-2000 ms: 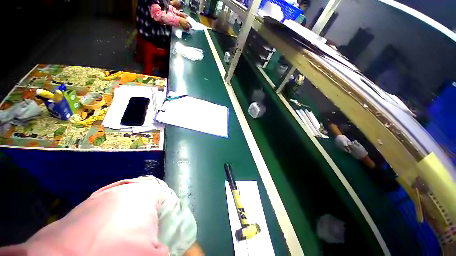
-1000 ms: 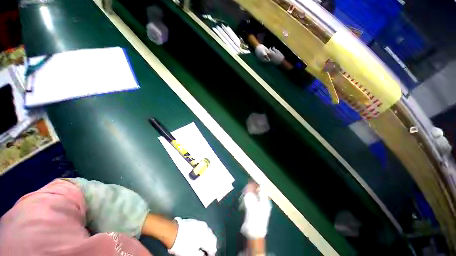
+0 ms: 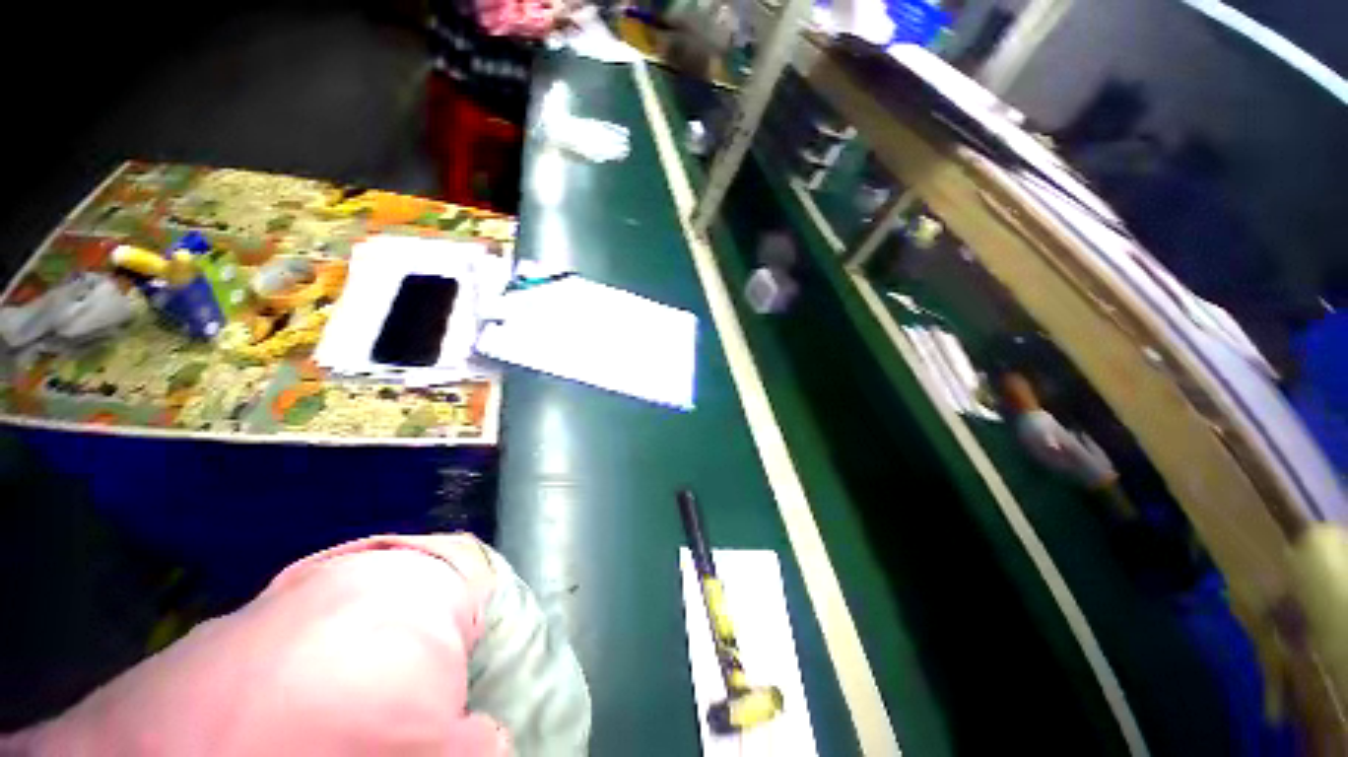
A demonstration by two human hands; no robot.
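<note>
Neither of my hands is in the picture. Only a pink sleeve with a pale green cover shows at the bottom left, cut off by the lower edge. Nearest in front of me, a hammer (image 3: 720, 618) with a black grip, yellow shaft and yellowish head lies on white paper sheets (image 3: 764, 599) on the dark green bench. Further up the bench lies a clipboard with a white form (image 3: 599, 340) and a blue border. A blurred pale unit (image 3: 767, 290) sits on the dark conveyor belt beyond the cream line.
At left, a side table with patterned cloth (image 3: 133, 362) holds papers, a black phone (image 3: 416, 320) and a blue container (image 3: 188, 303). A long wooden shelf (image 3: 1020, 222) runs overhead at right. A gloved hand (image 3: 1061, 444) shows across the belt. Another person stands at the far end.
The view has swung back left from the bench and shelf. Both gloved hands, visible one second ago, are now out of the picture. The hammer still lies on the paper.
</note>
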